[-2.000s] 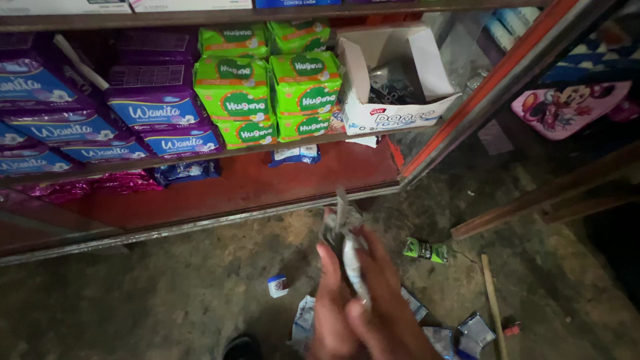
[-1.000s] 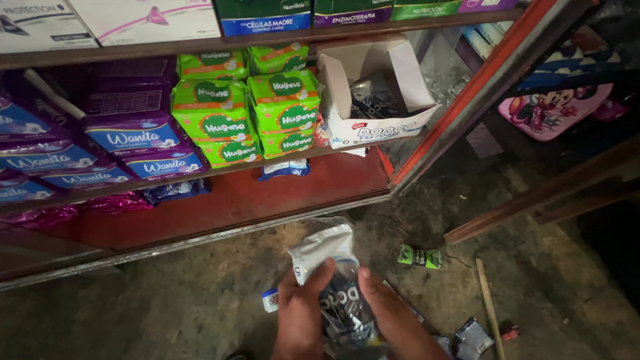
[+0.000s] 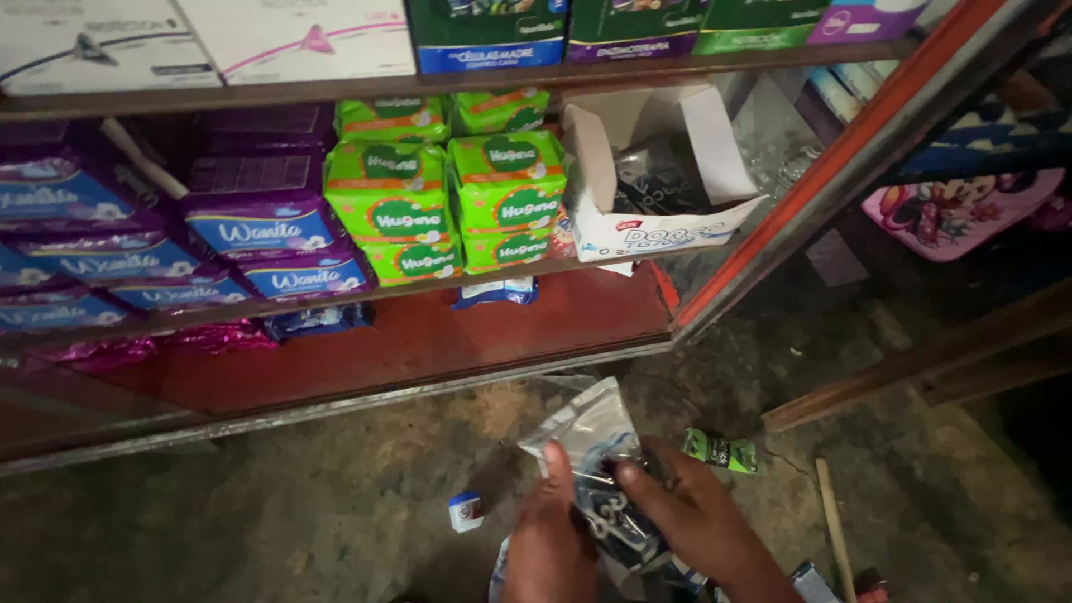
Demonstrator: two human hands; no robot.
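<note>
Between my left hand [image 3: 548, 528] and my right hand [image 3: 691, 507] is a clear plastic packet [image 3: 615, 494] with dark contents and pale lettering. Both hands grip it from the sides, thumbs on its face, and its pale, flat end points up toward the shelf. Above and to the right, on the lower shelf, stands a white open Dorco carton [image 3: 695, 230] with similar dark packets [image 3: 657, 180] inside. Green Hugme packs [image 3: 410, 218] are stacked to the left of the carton, and purple Wanita packs [image 3: 260, 226] lie further left.
Boxes [image 3: 490, 38] line the upper shelf. A red-painted post [image 3: 837, 159] rises right of the carton. On the concrete floor lie a small white and blue container [image 3: 466, 511], a green packet [image 3: 720, 450] and a wooden stick [image 3: 833, 528]. A wooden beam [image 3: 904, 360] extends at the right.
Two seconds ago the packet was seen nearly edge-on; its face now shows. Since one second ago it has tilted between my hands, which still hold it.
</note>
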